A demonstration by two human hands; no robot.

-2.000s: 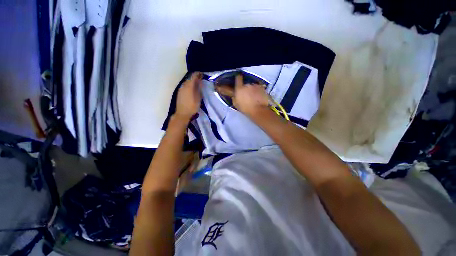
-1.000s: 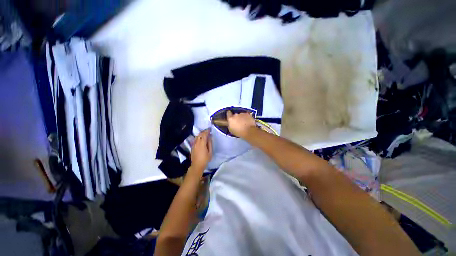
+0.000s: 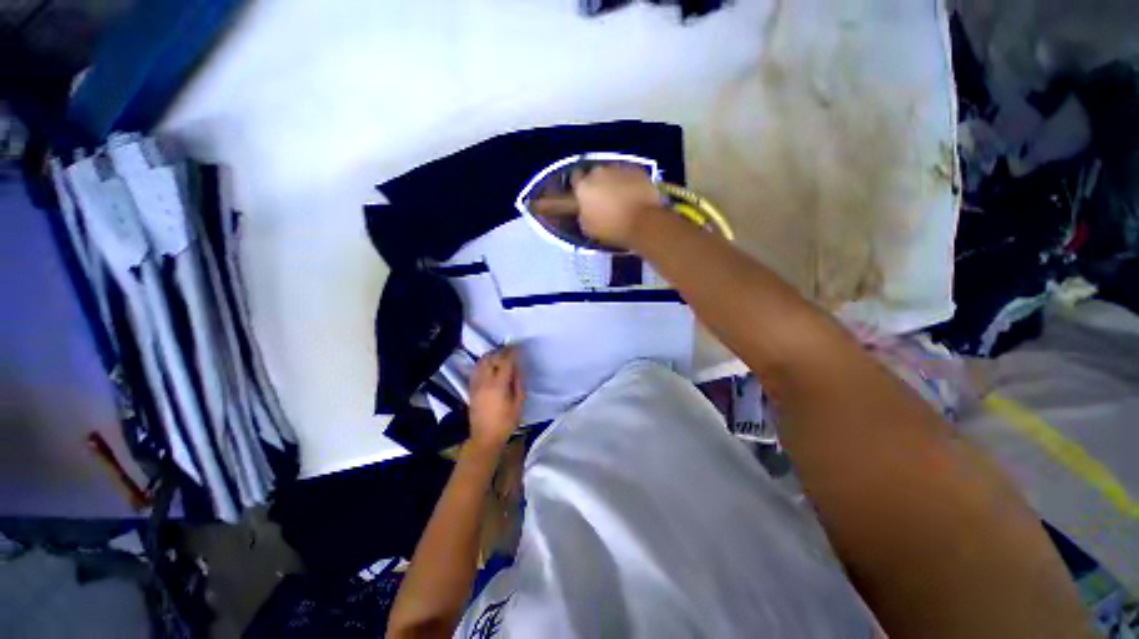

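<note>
A garment piece [image 3: 600, 343] lies spread in front of me, pale with navy-black panels and a dark strip across it. My right hand [image 3: 616, 206] grips the steam iron [image 3: 553, 217] by its handle. The iron's pointed tip faces left, and it sits over the border between the upper dark panel and the pale part, covering part of the pocket area. My left hand [image 3: 496, 395] is at the garment's lower left, its fingers curled on the pale cloth beside the bunched dark and pale folds. Its fingertips are small and blurred.
The off-white pressing table [image 3: 312, 287] has brown scorch stains on the right. A stack of pressed pieces [image 3: 187, 337] hangs over its left edge. A yellow hose [image 3: 700, 210] trails from the iron. A purple-blue surface [image 3: 44, 362] is at left, a blue cloth [image 3: 150, 63] at upper left.
The iron in my right hand has moved up the garment from the lower pale part to the dark panel's border. My left hand has moved slightly down and its fingers look more curled.
</note>
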